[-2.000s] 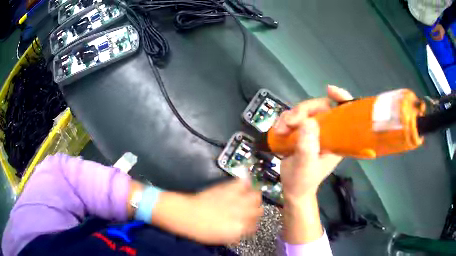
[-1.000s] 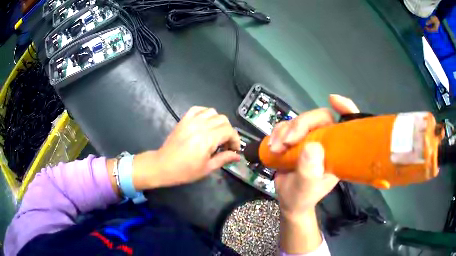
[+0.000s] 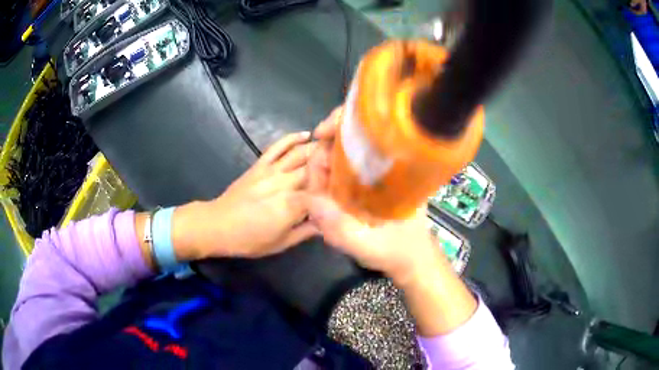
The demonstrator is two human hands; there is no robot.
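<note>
My right hand (image 3: 376,235) is wrapped around the orange electric screwdriver (image 3: 405,166), whose rear end and thick black cord point up at the camera. Its tip is hidden. My left hand (image 3: 267,202) lies against my right hand, its fingertips near the screwdriver's hidden lower end; what they touch cannot be seen. Two grey housings lie under my hands and the tool. The right end of the upper housing (image 3: 480,195), with its green board, and the right end of the lower one (image 3: 455,249) show. A dish of silvery screws (image 3: 376,321) sits nearest my body.
Several open housings with boards (image 3: 130,65) lie at the upper left, with bundled black cords (image 3: 209,43) beside them. A yellow bin (image 3: 83,188) of black cords stands at the left. More cord (image 3: 517,267) lies right. A green bar (image 3: 625,340) is at the lower right.
The screwdriver has swung from lying sideways to rear end up towards the camera, and has moved left. My left hand rose from near the dish to the housings, and now meets my right hand.
</note>
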